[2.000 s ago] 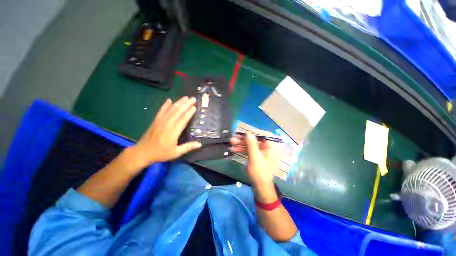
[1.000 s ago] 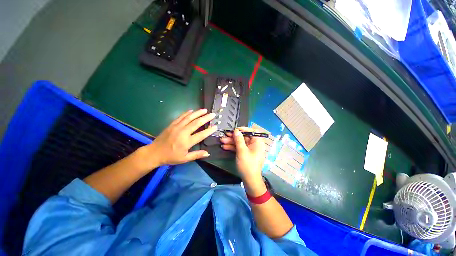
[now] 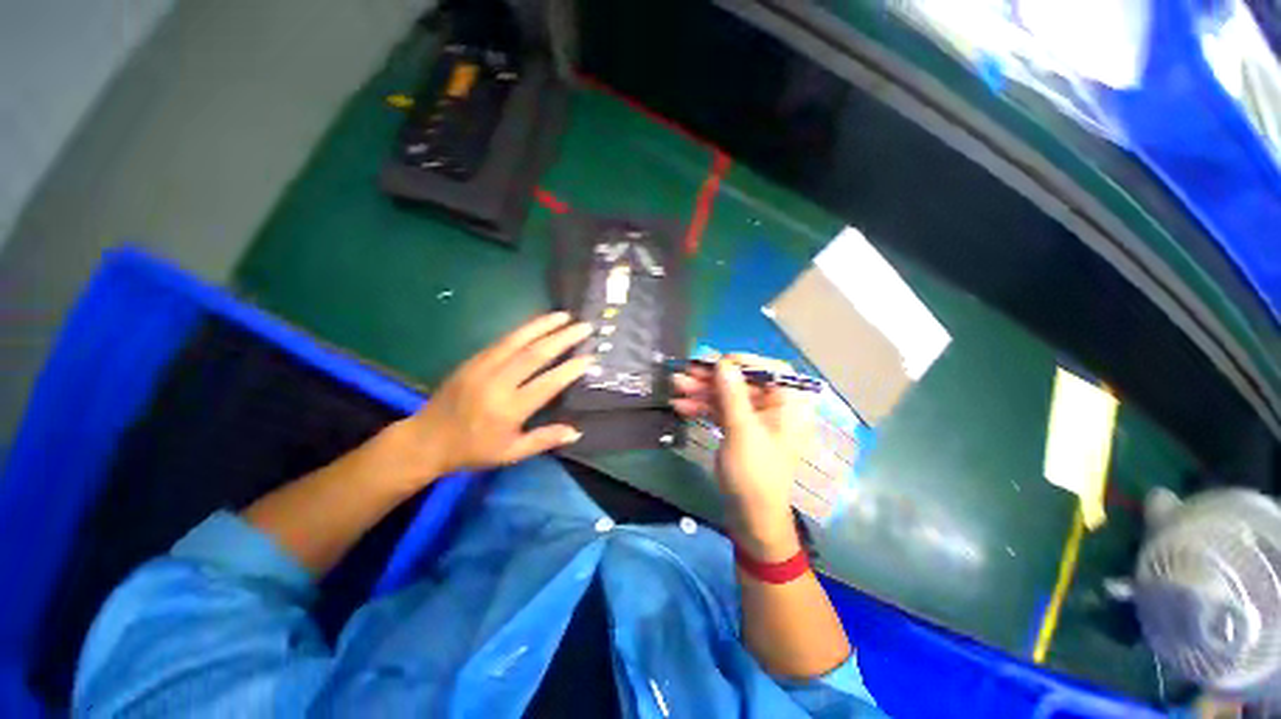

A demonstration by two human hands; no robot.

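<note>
A black plastic housing (image 3: pixel 628 330) with slanted slots and shiny highlights lies on a dark foam pad (image 3: pixel 597 429) on the green mat. My left hand (image 3: pixel 506 400) lies flat, fingers spread, with its fingertips on the housing's left edge. My right hand (image 3: pixel 745 421) grips thin black tweezers (image 3: pixel 773 377) just right of the housing. The tip is near the housing's lower right edge; blur hides whether it touches or carries anything. Beige strip sheets (image 3: pixel 829 464) lie partly under my right hand on blue film (image 3: pixel 745 302).
A tilted adhesive sheet (image 3: pixel 860 330) with a white end lies behind my right hand. Stacked housings (image 3: pixel 457 120) sit on dark pads at far left. A white slip (image 3: pixel 1079 436) and a fan (image 3: pixel 1211 597) are at right. A blue bin (image 3: pixel 183 302) stands at left.
Since one second ago, my right hand with the tweezers has moved right, off the housing's lower edge. My left hand stays at the housing's left side. The view has shifted slightly.
</note>
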